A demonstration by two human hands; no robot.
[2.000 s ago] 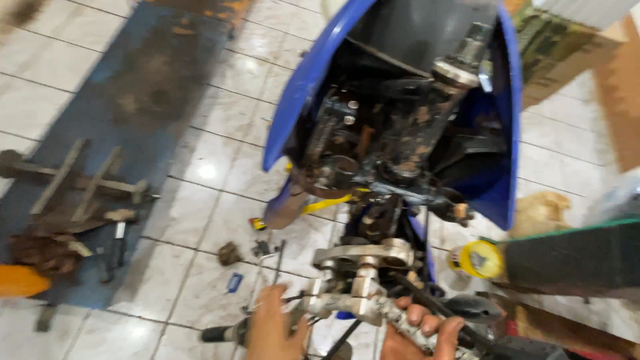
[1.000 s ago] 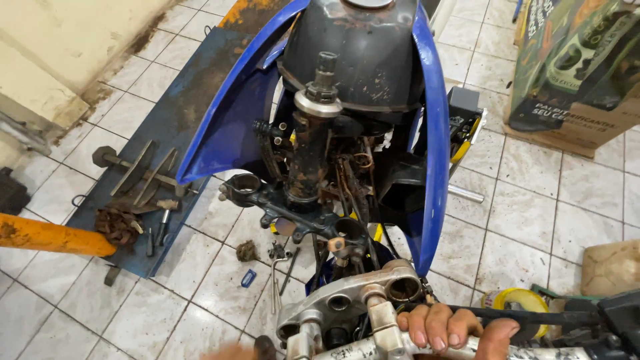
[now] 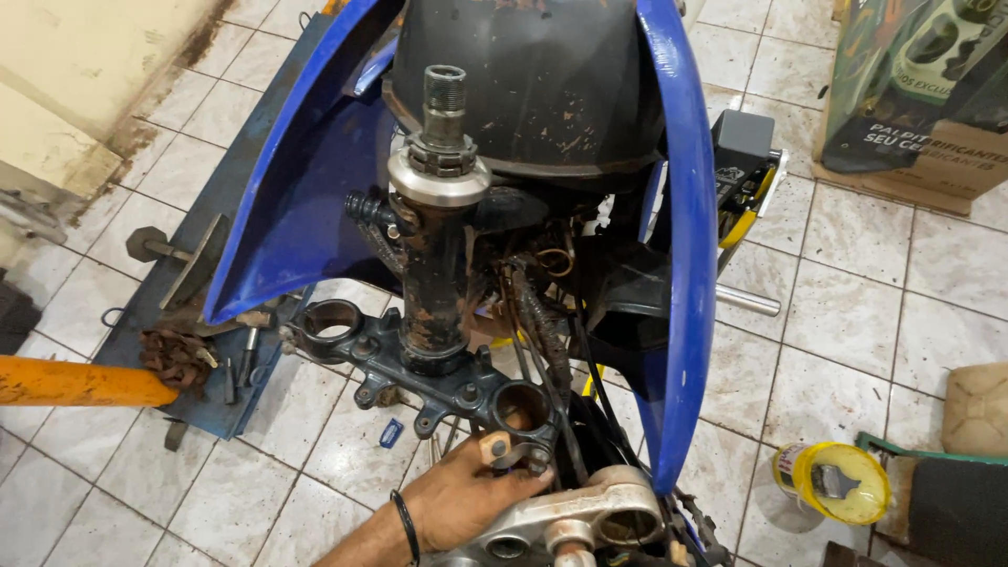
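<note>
My left hand, with a black band on its wrist, grips the right end of the motorcycle's black lower triple clamp, its fingers partly hidden beneath. Above the clamp rises the rusty steering head tube, with a silver bearing cover and a threaded steering stem at its top. The silver upper triple clamp hangs detached just right of my left hand. My right hand is out of view.
Blue plastic shrouds flank the black fuel tank. A hammer, a chain and steel bars lie on a blue metal plate at left. At right stand a yellow tub and a cardboard box.
My left hand has moved onto the lower triple clamp. My right hand, earlier on the handlebar, has gone from view. The view has moved closer to the steering head.
</note>
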